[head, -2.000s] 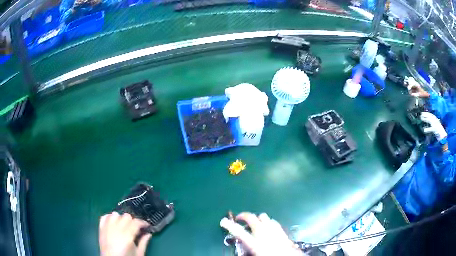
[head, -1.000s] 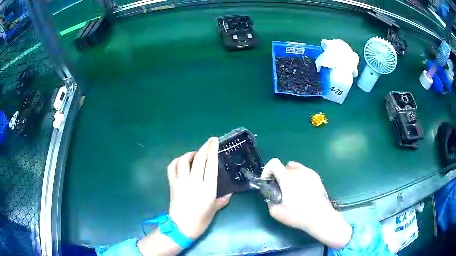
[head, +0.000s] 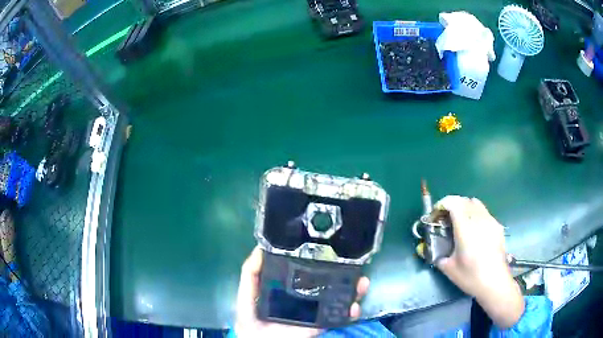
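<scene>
A trail camera housing [head: 322, 212] is held up over the near edge of the green belt, its camouflage rim and hexagonal lens surround facing me. Its black lower door [head: 305, 290] hangs open below the shell. My left hand [head: 250, 297] holds the housing from behind and below, with fingertips showing at the door's right edge. My right hand [head: 471, 247] grips a grey metal air blow gun [head: 436, 239] to the right of the housing, apart from it. The gun's brass-coloured tip points away from me. The inside of the shell is hidden.
A blue bin [head: 413, 89] of small black parts, a white bottle [head: 471, 82] with cloth, a fan [head: 520, 32] and a yellow object [head: 449, 123] stand ahead right. Other camera units [head: 563, 119] lie right and at the top. A metal rail [head: 98, 218] with mesh runs at left.
The housing, earlier lying on the belt and then held with its ribbed inside up, now shows its front. The blow gun has moved away from it to the right. The view has shifted.
</scene>
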